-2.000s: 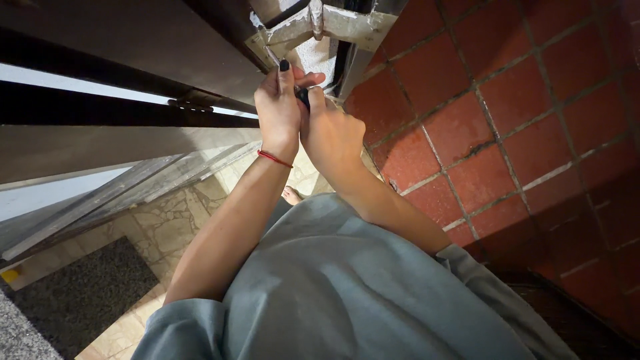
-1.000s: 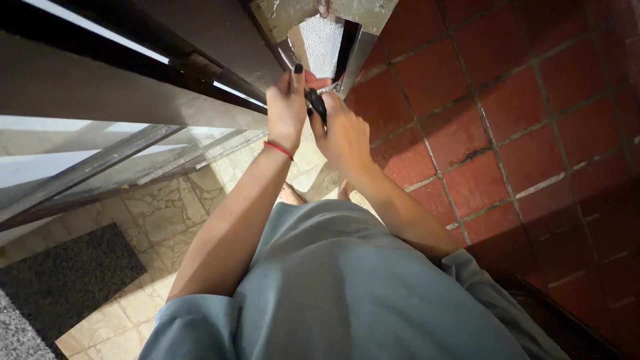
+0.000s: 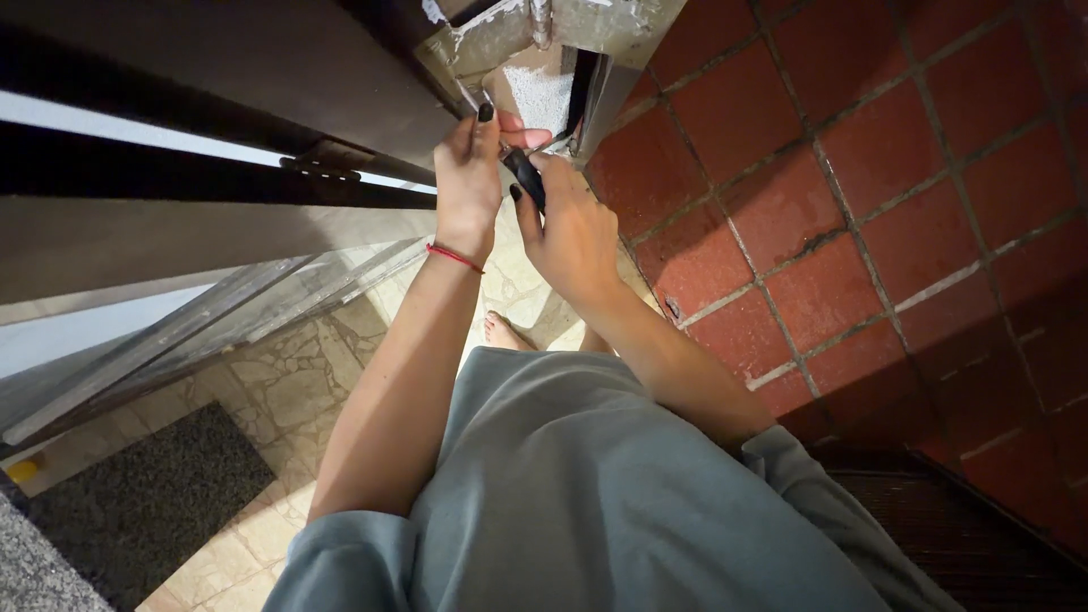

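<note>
My left hand [image 3: 470, 174], with a red cord bracelet [image 3: 455, 255] on its wrist, is raised by the metal frame. Its thumb is bent towards the fingers, and what it grips is hidden. Two thin metal prongs [image 3: 476, 97] show just beyond that thumb; whether they belong to a held object cannot be told. My right hand [image 3: 571, 223] is closed around the black handle of a small hand tool [image 3: 525, 174]. The tool's front end meets the left fingers and its tip is hidden. Both hands are close together below an opening in the worn metal frame [image 3: 586, 25].
Dark metal door or gate panels [image 3: 255, 76] run along the left, with a hinge [image 3: 327, 161]. Red floor tiles [image 3: 807, 204] lie to the right. A dark speckled mat or slab [image 3: 161, 501] lies on pale stone flooring at lower left. A bare foot [image 3: 503, 331] stands below the hands.
The black tool handle shows more clearly between the hands than two seconds ago. My right thumb now stands apart from the left hand. The view has shifted slightly.
</note>
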